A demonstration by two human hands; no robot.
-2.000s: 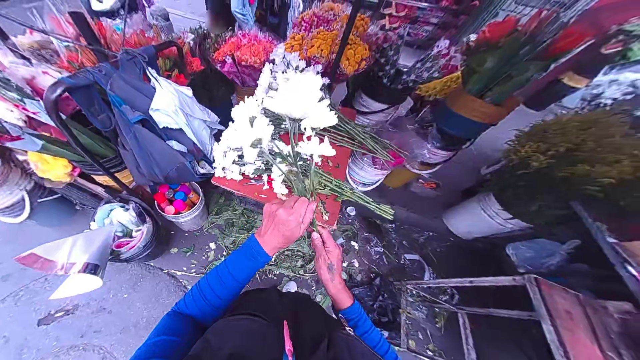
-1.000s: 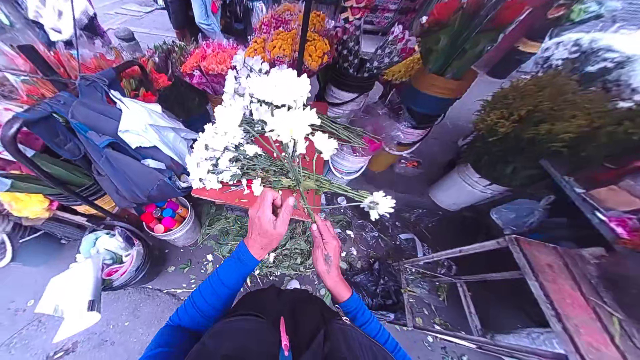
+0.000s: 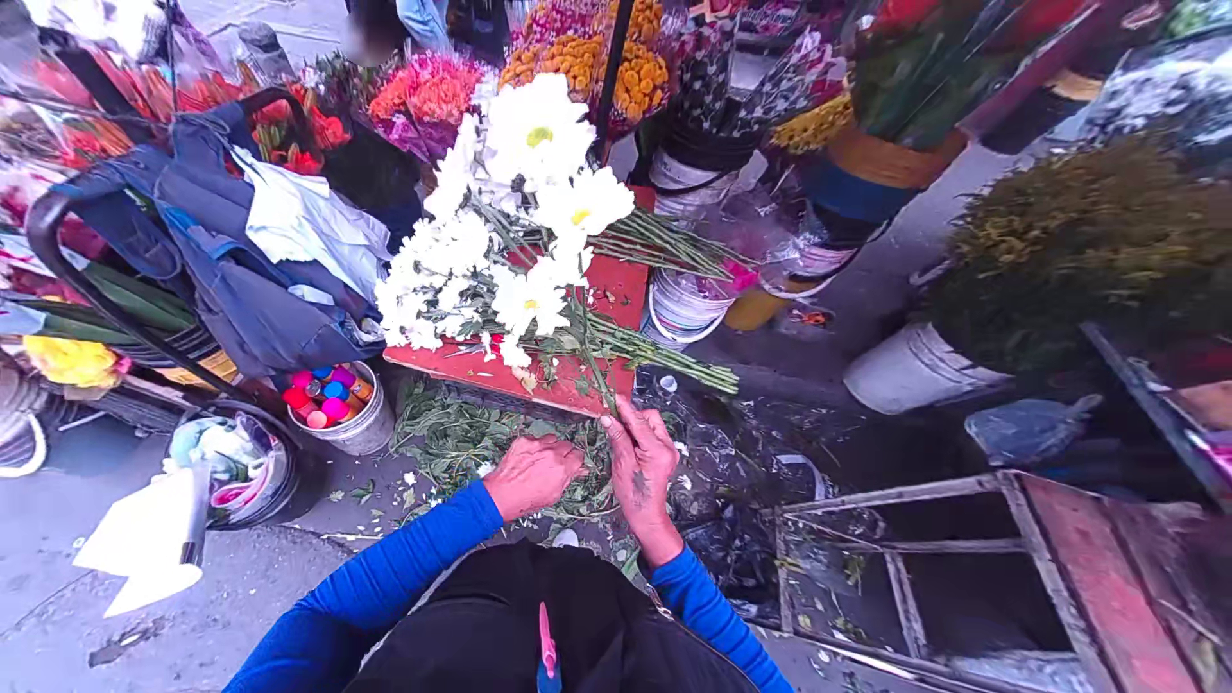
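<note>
My right hand (image 3: 643, 462) grips the lower end of a green flower stem (image 3: 589, 356) between thumb and fingers. That stem leads up to white daisy-like blooms with yellow centres (image 3: 541, 135). My left hand (image 3: 539, 474) is lower and to the left, fingers curled; whether something small is inside is hidden. Beyond my hands, bunches of white flowers (image 3: 433, 279) lie on a red board (image 3: 481, 371), their cut stems (image 3: 674, 356) pointing right.
Stripped leaves (image 3: 462, 443) litter the ground below the board. At left stand a bucket of coloured spray-can caps (image 3: 361, 423) and a dark bucket of cloths (image 3: 279, 481). A wooden frame (image 3: 905, 577) lies right, near a white bucket of foliage (image 3: 914, 371). Flower buckets stand behind.
My left hand has come down from the stems toward my body, apart from the right hand. A white bloom that stuck out at the right a second ago no longer shows there.
</note>
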